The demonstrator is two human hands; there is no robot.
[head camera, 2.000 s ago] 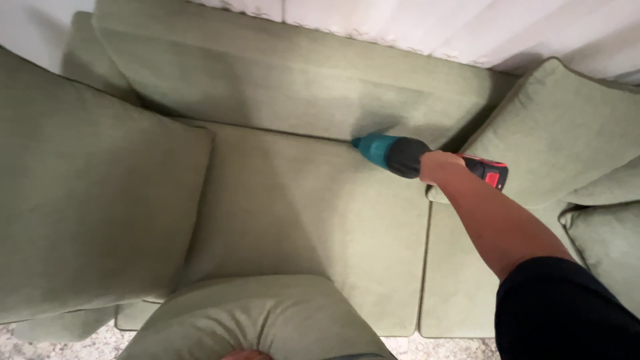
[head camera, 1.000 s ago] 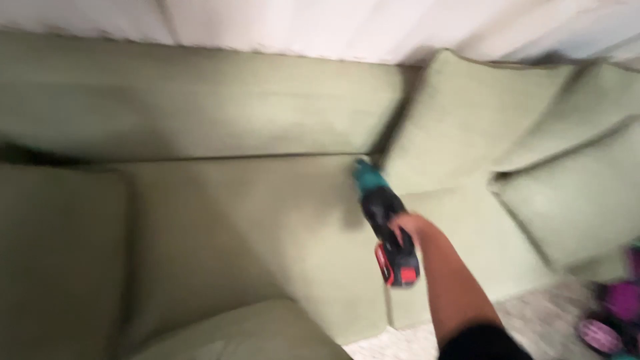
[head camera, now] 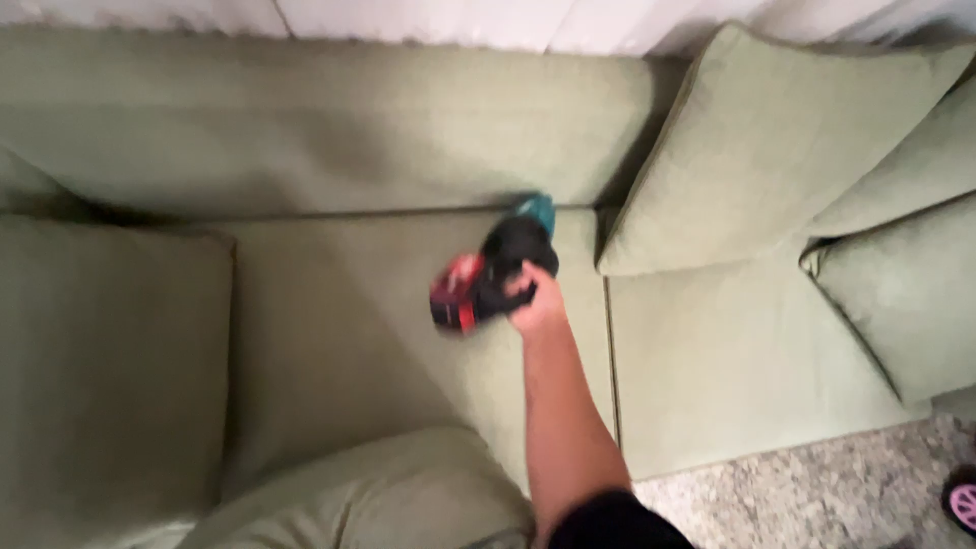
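Note:
My right hand (head camera: 537, 299) is closed around the grip of a handheld cordless vacuum (head camera: 520, 244), black with a teal nozzle and a red and black battery pack (head camera: 456, 296). The nozzle sits at the seam between the backrest (head camera: 427, 130) and the seat cushion (head camera: 320, 305) of a green fabric sofa, a little left of a leaning back pillow (head camera: 770, 152). The vacuum is blurred. My left hand is not in view; a loose green cushion (head camera: 396, 496) fills the bottom edge.
A large cushion (head camera: 107, 366) lies on the left of the sofa. More pillows (head camera: 907, 290) stand at the right. Pale curtain-like panels (head camera: 457, 23) run behind the backrest. At lower right are speckled flooring (head camera: 785, 488) and a pink wheel (head camera: 962, 505).
The vacuum has stayed in my right hand and turned, its battery end now pointing to the lower left. Its nozzle was nearer the right pillow one second ago.

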